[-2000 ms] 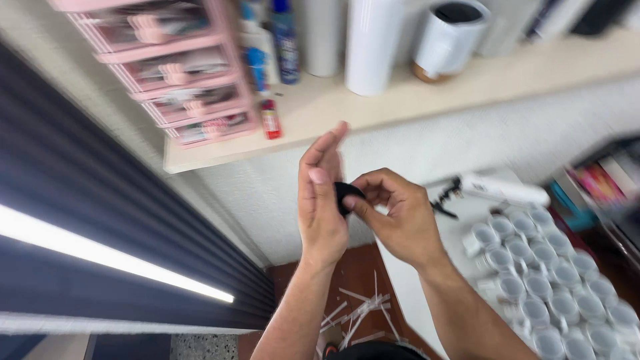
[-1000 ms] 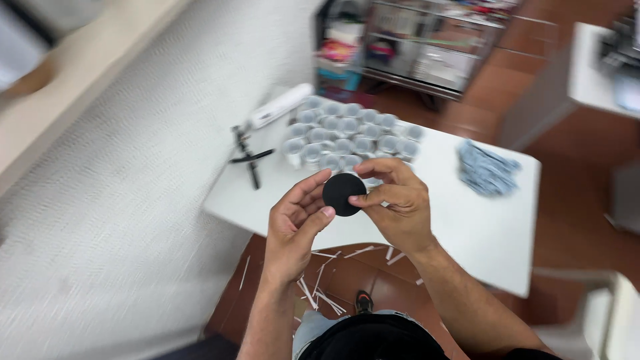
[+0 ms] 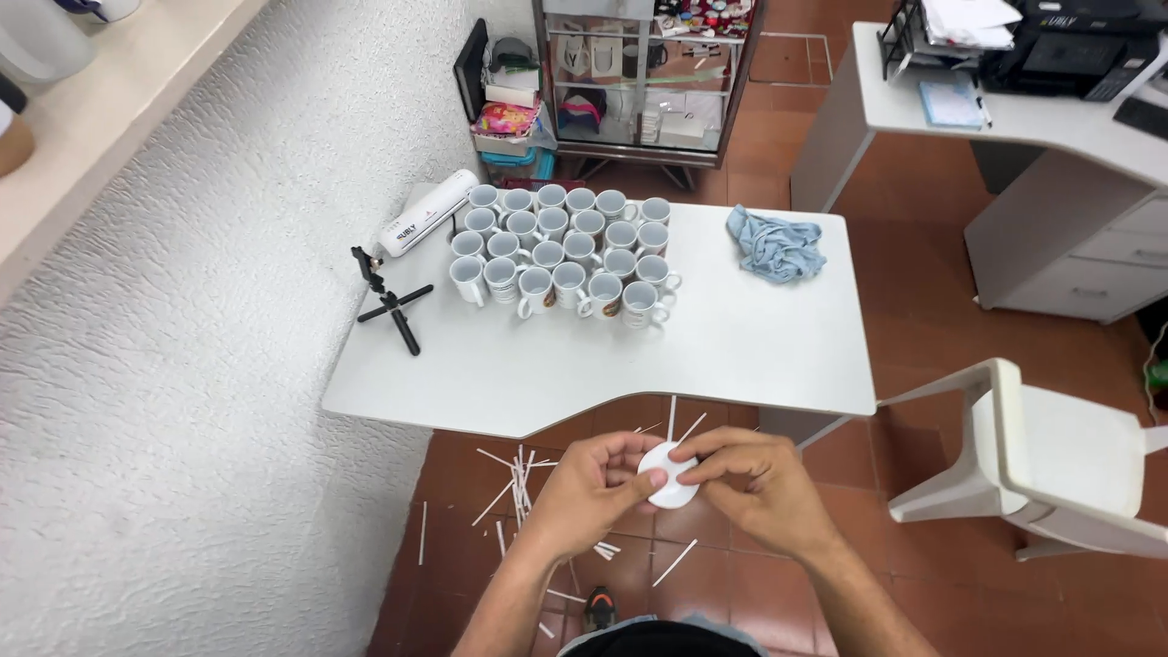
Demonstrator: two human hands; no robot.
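Observation:
A small white disc [image 3: 669, 474] is held between both hands, in front of the near edge of the white table [image 3: 730, 347]. My left hand [image 3: 598, 493] grips its left side, the thumb on its upper face. From the right, my right hand [image 3: 753, 479] touches the disc with its fingertips. What the underside looks like is hidden. Beyond the hands, rows of white mugs [image 3: 568, 278] stand on the table, mouths up.
A black mini tripod [image 3: 392, 306] and a white roll [image 3: 429, 214] lie left of the mugs, a crumpled blue cloth [image 3: 776, 245] to the right. White strips [image 3: 520, 484] litter the tiled floor. A white plastic chair [image 3: 1004, 447] stands at right; a textured wall [image 3: 228, 365] at left.
The view has swung from the shelf to the table. Earlier the disc showed a black face between the hands; now a white face shows. Both hands remain on it.

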